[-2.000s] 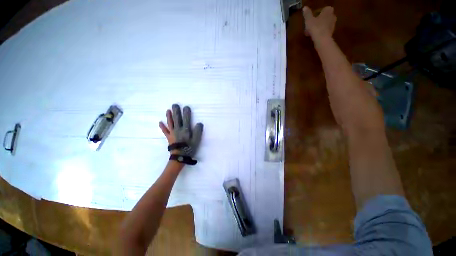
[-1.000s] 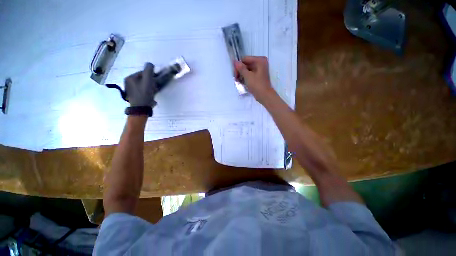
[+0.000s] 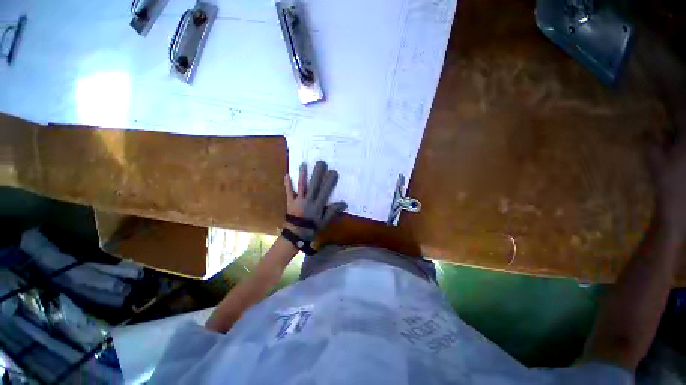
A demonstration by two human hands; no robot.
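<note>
The white paper marker (image 3: 226, 98) covers the lay at the upper left and centre. My left hand (image 3: 312, 199), in a partial grey mesh glove with a dark strap, lies spread flat on its narrow near end, holding nothing. A silver spring clip (image 3: 400, 201) grips the near right corner. Cloth weights lie on the paper: one (image 3: 298, 53) above my hand, one (image 3: 192, 41) left of it, a third (image 3: 145, 13) at the top edge, another (image 3: 13, 39) at far left. My right hand (image 3: 672, 162) is dim and blurred at the right edge; its fingers cannot be made out.
The machine base plate (image 3: 590, 37) sits on the brown wooden table (image 3: 519, 165) at upper right. The table's near edge curves across below the lay. An open cardboard box (image 3: 154, 244) and wrapped rolls (image 3: 68, 274) are below at left. Green floor (image 3: 519, 312) shows at lower right.
My left hand has let go of a weight and moved right and nearer, onto the paper's end. My right hand has let go of its weight and moved far right. The view has shifted.
</note>
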